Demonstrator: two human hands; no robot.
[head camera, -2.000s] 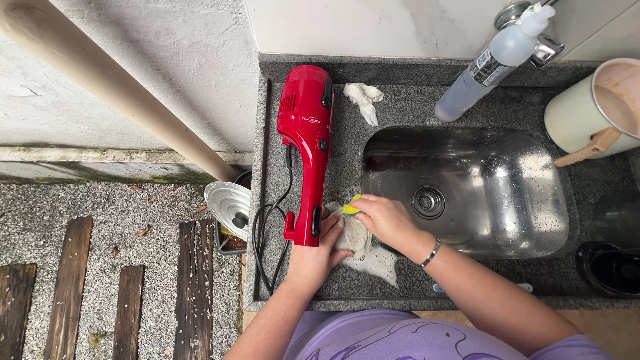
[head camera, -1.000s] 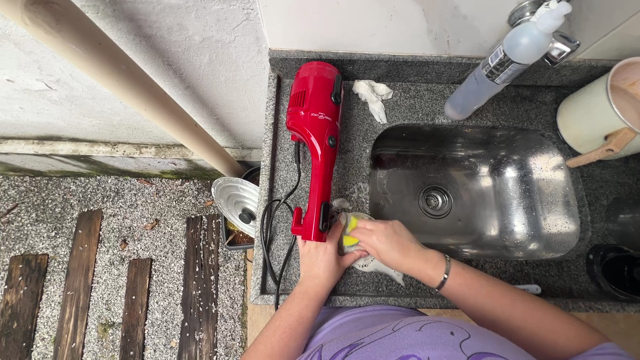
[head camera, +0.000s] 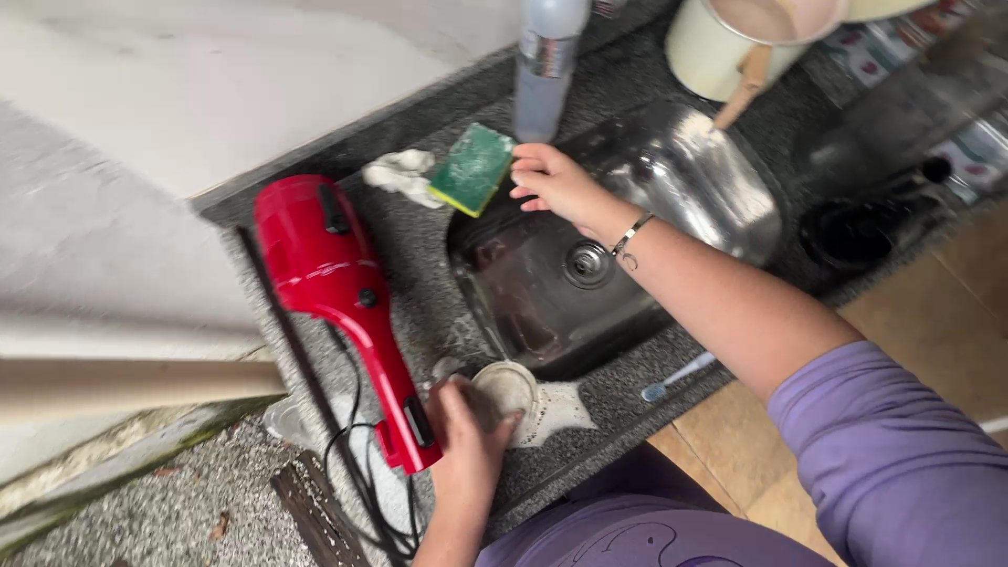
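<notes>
My left hand (head camera: 472, 433) grips a small round whitish cup-like part (head camera: 505, 392) at the front of the counter, beside the handle end of a red handheld appliance (head camera: 339, 283). Under and right of that part lies a wet white cloth or paper (head camera: 563, 413). My right hand (head camera: 555, 185) is over the sink's back left edge with its fingers slightly curled. Just left of those fingertips is a green and yellow scouring sponge (head camera: 474, 168), near a crumpled white cloth or paper (head camera: 402, 175); a gap shows between sponge and fingers.
The steel sink (head camera: 512, 315) is set in a granite counter (head camera: 409, 260). A clear bottle of bluish liquid (head camera: 543, 79) stands behind it. At the back right is a cream pot (head camera: 701, 55) with a wooden handle. A toothbrush (head camera: 677, 376) lies in front, a black cord (head camera: 358, 465) at left.
My right hand has moved from beside my left hand to the sink's back left edge. The sponge, earlier in my right hand, is now by the crumpled white piece. The view has turned.
</notes>
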